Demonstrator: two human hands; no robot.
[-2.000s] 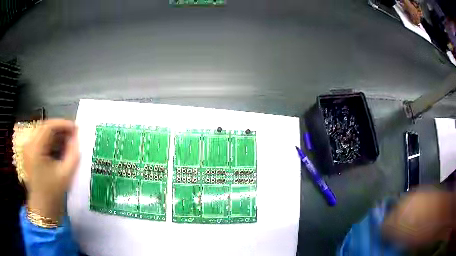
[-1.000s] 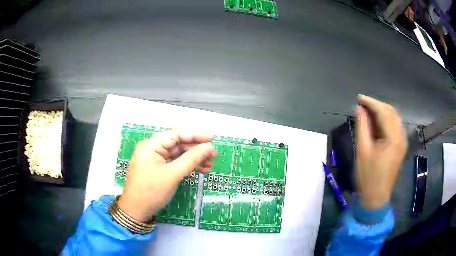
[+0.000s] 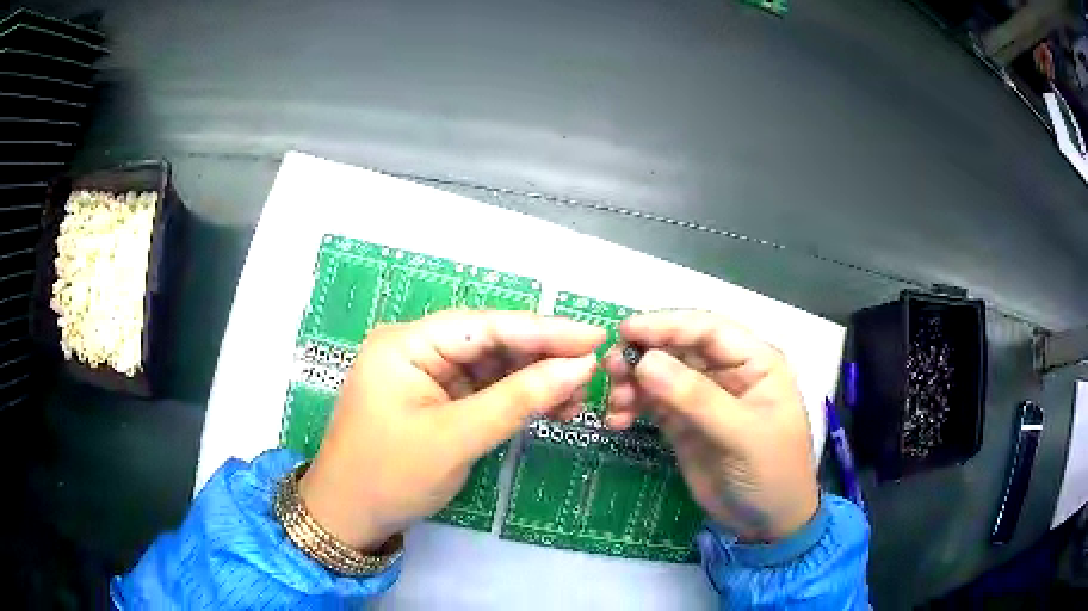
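My right hand pinches a small black leaded component between thumb and finger, above the panels. My left hand is beside it with thumb and fingertips together; what it pinches is too small to tell. The fingertips of both hands nearly meet. Two green PCB panels lie side by side on the white sheet, the left panel and the right panel, both partly covered by my hands.
A black spacer bin heaped with cream spacers stands at left. A black component bin with dark parts is at right, with a purple-blue marker beside it. A slim black object lies farther right. A green board edge shows at the top.
My right hand has come from the component bin to the middle with a black component. My left hand has shifted right to meet it. The view has turned, showing the component bin uncovered.
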